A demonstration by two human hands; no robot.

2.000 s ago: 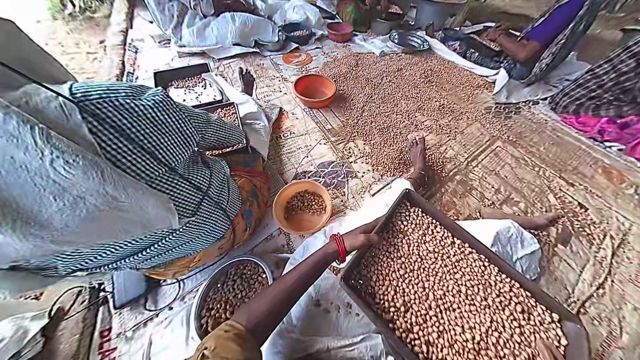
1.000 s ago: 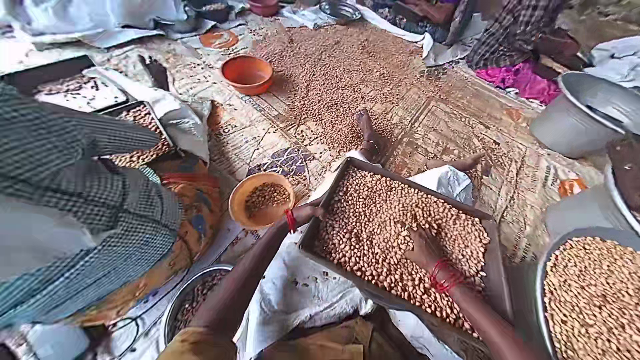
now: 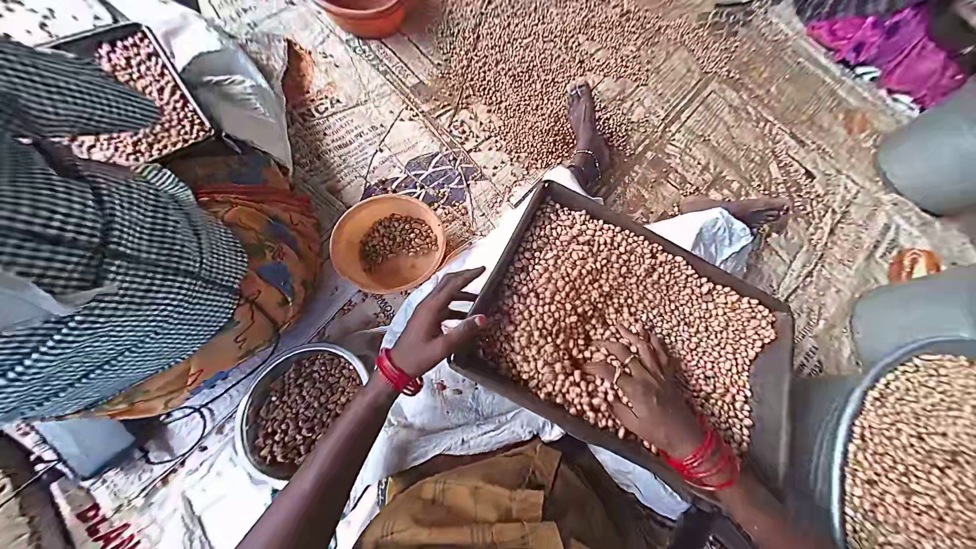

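Note:
A dark rectangular tray [image 3: 774, 381] filled with light brown nuts or seeds [image 3: 610, 290] lies tilted over my lap on white cloth. My right hand [image 3: 648, 385], with red bangles and rings, rests in the nuts with its fingers spread and fingertips among them. At the tray's left edge is my left hand [image 3: 438, 324], fingers apart, thumb near the rim; whether it touches the rim I cannot tell. Beyond it stands an orange plastic bowl [image 3: 347, 236] with some darker pieces inside. A metal bowl [image 3: 248, 427] of dark brown pieces is left of my left forearm.
A bucket [image 3: 842, 457] of nuts is at the right, near grey containers [image 3: 926, 160]. A person in checked cloth [image 3: 152, 290] sits at the left by another tray [image 3: 202, 126]. Loose nuts [image 3: 526, 69] cover part of the printed sheet ahead, below another orange bowl [image 3: 370, 23].
My left hand, earlier on the tray's rim, now has its fingers spread beside it. My right hand, at the tray's far lower edge two seconds ago, is in the nuts. The view tips down.

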